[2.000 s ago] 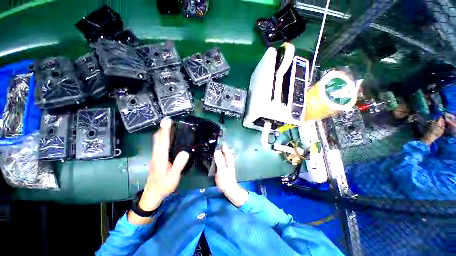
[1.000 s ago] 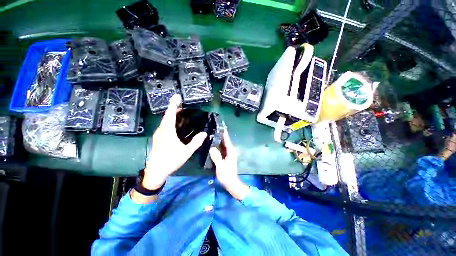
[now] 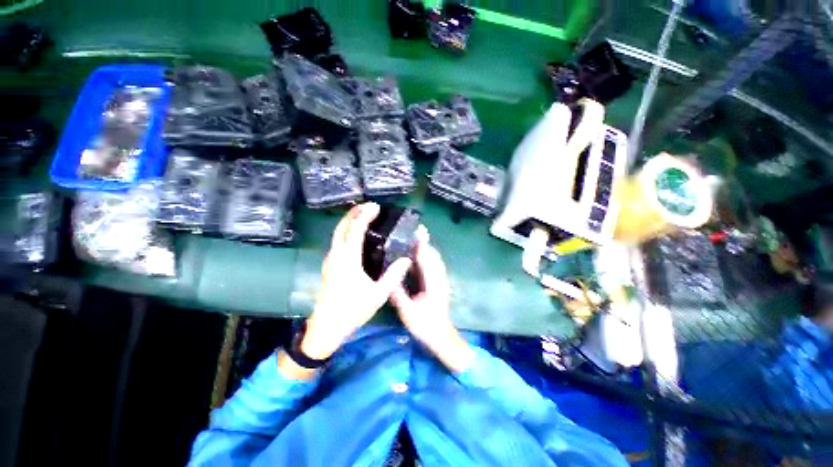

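My left hand (image 3: 352, 278) and my right hand (image 3: 427, 296) hold a dark camera unit (image 3: 397, 239) between them above the bench's front edge. The unit's halves look folded together, with a grey patterned face toward the right. My left thumb presses on its near side. My fingers hide much of it, and the view is blurred, so I cannot tell whether it is fully closed. Several similar dark camera units (image 3: 258, 196) lie on the green bench beyond and to the left of my hands.
A blue parts bin (image 3: 68, 150) and a clear plastic bag (image 3: 114, 228) are at the left. A white tape dispenser (image 3: 539, 173) and a yellowish roll (image 3: 639, 205) stand at the right, beside the wire-mesh partition (image 3: 712, 310). Another person's blue sleeve (image 3: 804, 351) shows beyond it.
The wide-open dark housing between my hands has been folded to a narrower shape. The bench and everything on it have shifted right in the view as the camera turned left.
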